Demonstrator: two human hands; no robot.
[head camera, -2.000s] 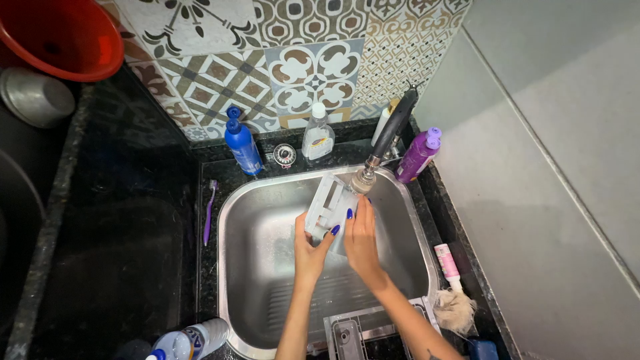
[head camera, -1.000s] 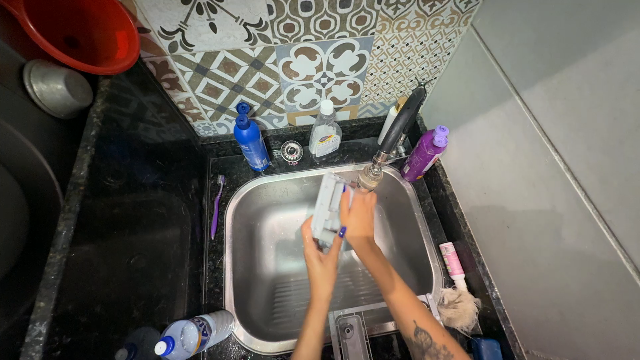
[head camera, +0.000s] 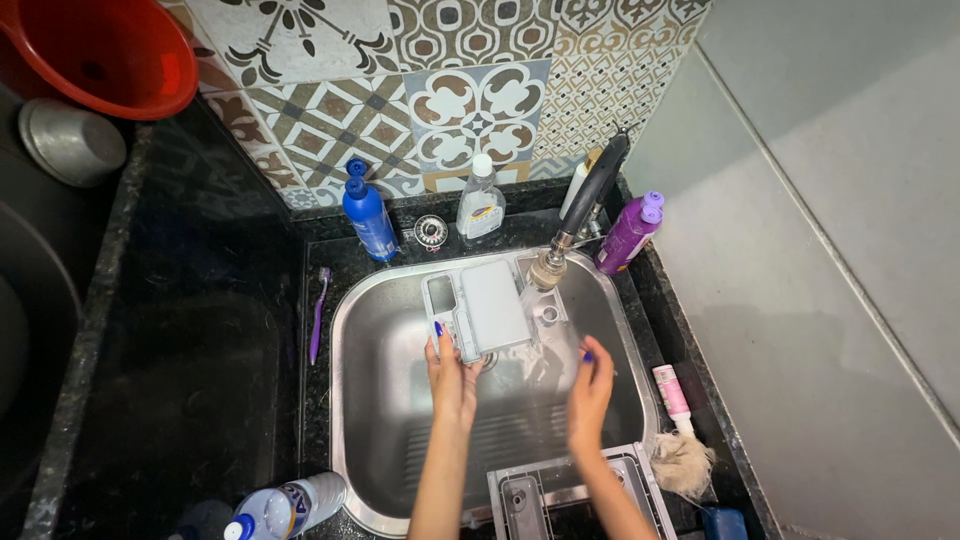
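Observation:
My left hand (head camera: 451, 367) grips the lower left corner of a light grey plastic part (head camera: 493, 306), a flat panel with frame-like openings, tilted over the stainless steel sink (head camera: 379, 375). Apart from the part, to its lower right, my right hand (head camera: 591, 375) is slightly blurred, its fingers bent, with nothing seen in it. Water runs from the faucet head (head camera: 547, 268) onto the right end of the part and into the basin. A grey plastic frame (head camera: 523, 502) lies across the sink's front edge, below my right hand.
Behind the sink stand a blue bottle (head camera: 369, 217), a clear bottle (head camera: 481, 206), a sink strainer (head camera: 431, 232) and a purple bottle (head camera: 626, 238). A purple toothbrush (head camera: 318, 319) lies left. A large plastic bottle (head camera: 281, 510) is front left; a pink-labelled bottle (head camera: 672, 394) and beige fibrous clump (head camera: 681, 463) are right.
My right hand has come off the grey part and moved down to the right. The part, still in my left hand, now shows its broad flat face.

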